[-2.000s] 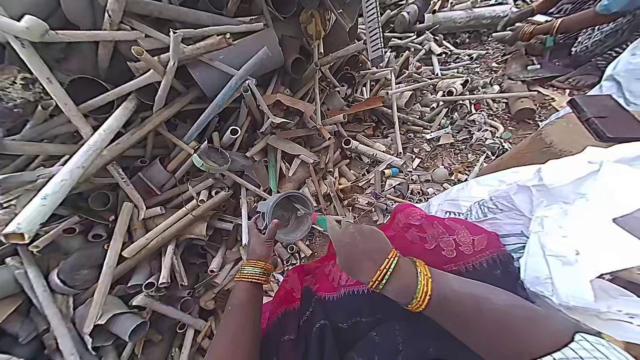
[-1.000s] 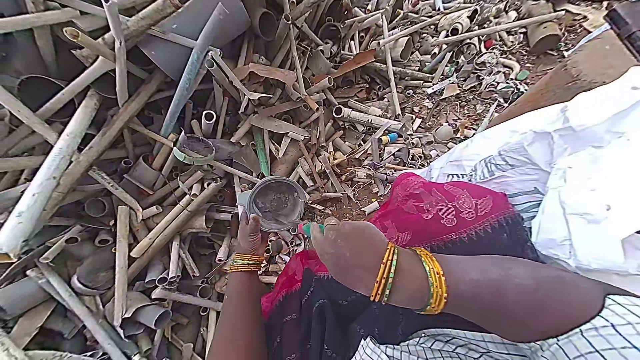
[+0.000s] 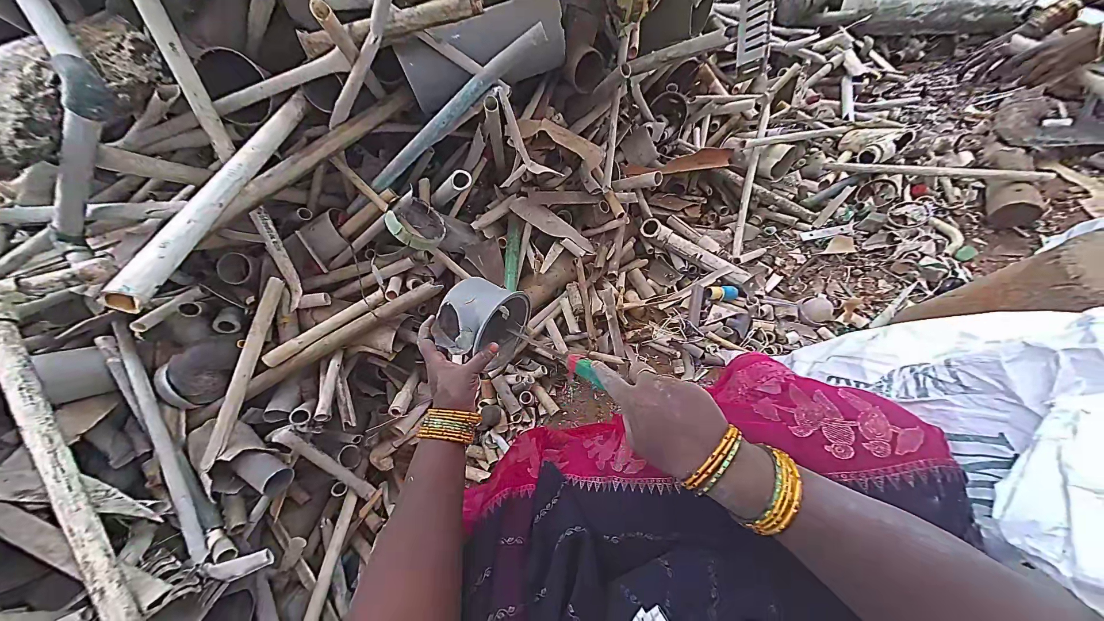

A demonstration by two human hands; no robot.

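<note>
My left hand (image 3: 453,371) holds a short grey plastic pipe fitting (image 3: 466,312) from below and its left side, thumb at the rim. The fitting lies tilted, its round mouth facing right toward my other hand. In my right hand (image 3: 660,405) is a screwdriver-like tool with a green and red handle (image 3: 586,371). Its thin metal shaft points left into the mouth of the fitting; the tip is hidden or too small to make out. Both hands are above my lap, which a pink and black cloth (image 3: 595,509) covers.
A large heap of scrap plastic pipes (image 3: 207,203) fills the left and the far side. Broken pipe pieces and small fittings litter the ground ahead. White woven sacks (image 3: 931,371) lie at my right, beside a brown curved surface (image 3: 1009,280). A blue-capped piece (image 3: 723,293) lies among the scrap.
The grey fitting has been turned: its open mouth faced up toward the view one second ago and now faces right. More of the tool's shaft shows now. The view has shifted somewhat.
</note>
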